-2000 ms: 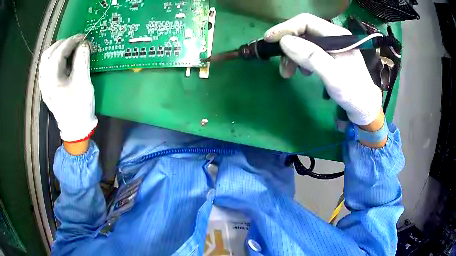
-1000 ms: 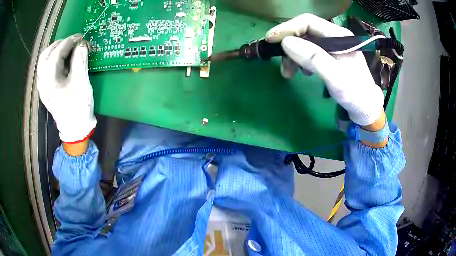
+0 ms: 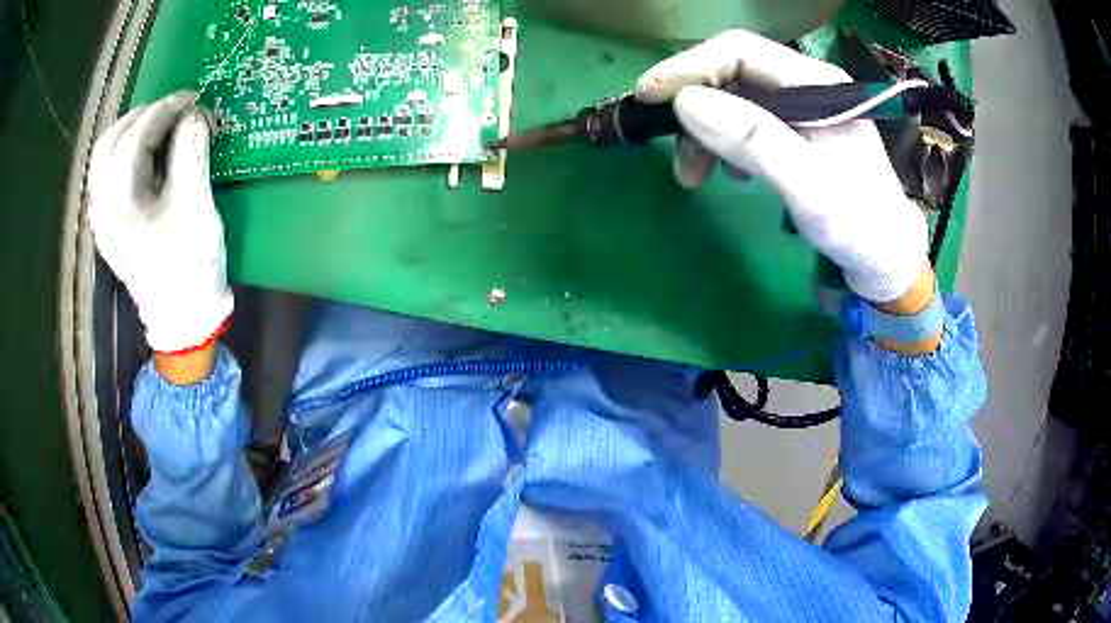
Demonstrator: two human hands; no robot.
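My right hand (image 3: 792, 158), in a white glove, grips the black-handled soldering iron (image 3: 652, 119). Its brownish tip is at the lower right corner of the green circuit board (image 3: 353, 91). My left hand (image 3: 161, 219), gloved with a red cuff edge, is at the board's left edge, fingers pinched on thin solder wire (image 3: 232, 55) that runs up over the board. The pale support plate (image 3: 506, 73) shows along the board's right edge. The board's upper part is cut off by the picture edge.
The green mat (image 3: 609, 256) lies under the board, with a small pale bit (image 3: 496, 296) near its front edge. The translucent hood (image 3: 694, 15) is at the top. A dark iron stand (image 3: 932, 164) is partly behind my right hand. A metal rail (image 3: 91, 304) runs along the left.
The board, both hands and the iron appear shifted very slightly left in the picture. Both grips look the same, and the tip stays at the board's lower right corner.
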